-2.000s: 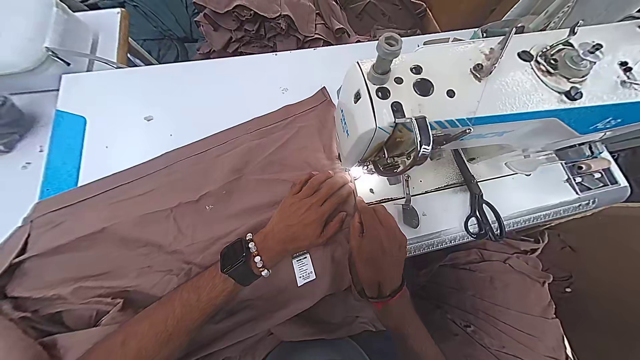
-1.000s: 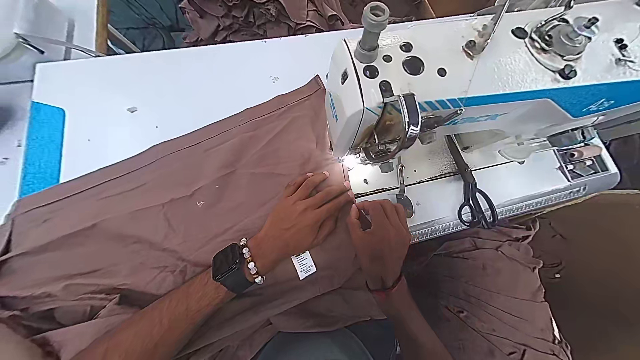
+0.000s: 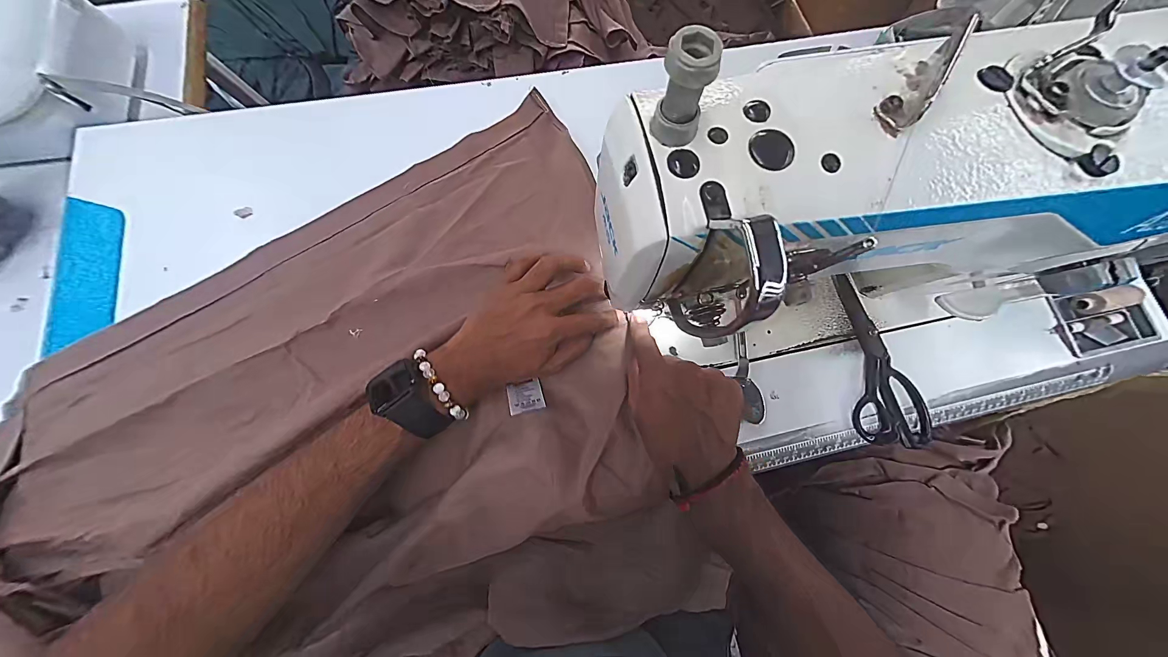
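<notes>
Brown fabric (image 3: 301, 338) lies spread over the white sewing table and runs up to the lit needle area of a white and blue sewing machine (image 3: 821, 173). My left hand (image 3: 534, 319) rests flat on the fabric just left of the needle, fingers slightly spread; a watch and a beaded bracelet are on that wrist. The fabric's right edge is pinched in my right hand (image 3: 684, 411), just below the presser foot area, its fingertips partly hidden. A small white label (image 3: 526, 397) sits on the fabric beneath my left hand. The machine head hides the needle itself.
Black-handled scissors (image 3: 885, 392) lie on the machine bed right of my right hand. A small compartment with thread spools (image 3: 1106, 301) is at the far right. More brown fabric hangs below the table edge (image 3: 912, 529), and a heap (image 3: 493, 41) lies behind the table.
My right hand, lower and with fingers curled a second ago, has moved up along the fabric edge towards the needle. My left hand stays on the fabric.
</notes>
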